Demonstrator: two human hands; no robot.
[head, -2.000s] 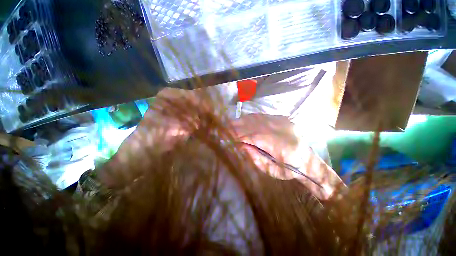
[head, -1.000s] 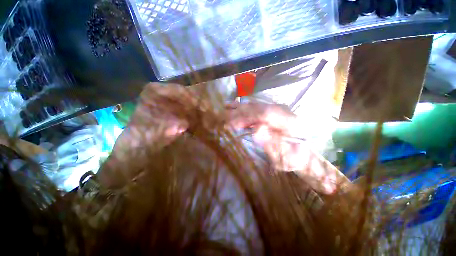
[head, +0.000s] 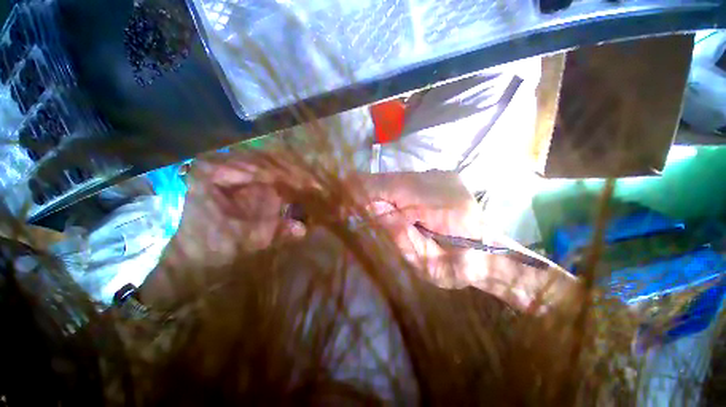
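Long hair covers much of the view. My left hand (head: 231, 211) is at the centre left, fingers bent. A small dark thing (head: 294, 211) shows at its fingertips, partly hidden; it may be a black round part, but whether it is gripped is unclear. My right hand (head: 434, 258) is close beside it on the right, holding a slim dark hand tool (head: 493, 248) that lies along the hand, its tip towards the left hand. The fingertips of both hands are partly hidden by hair.
Beyond the hands, a clear compartment tray (head: 318, 60) stands on a dark ledge, with a heap of tiny dark pieces (head: 155, 40) and a second clear tray (head: 48, 171) at left. A red-tipped stick (head: 388, 121) is near the hands. Right are a cardboard box (head: 621, 111) and blue bins (head: 677, 274).
The view has shifted, so the trays sit higher and further left. The hands have shifted slightly, and the slim tool shows more clearly along my right hand than one second ago.
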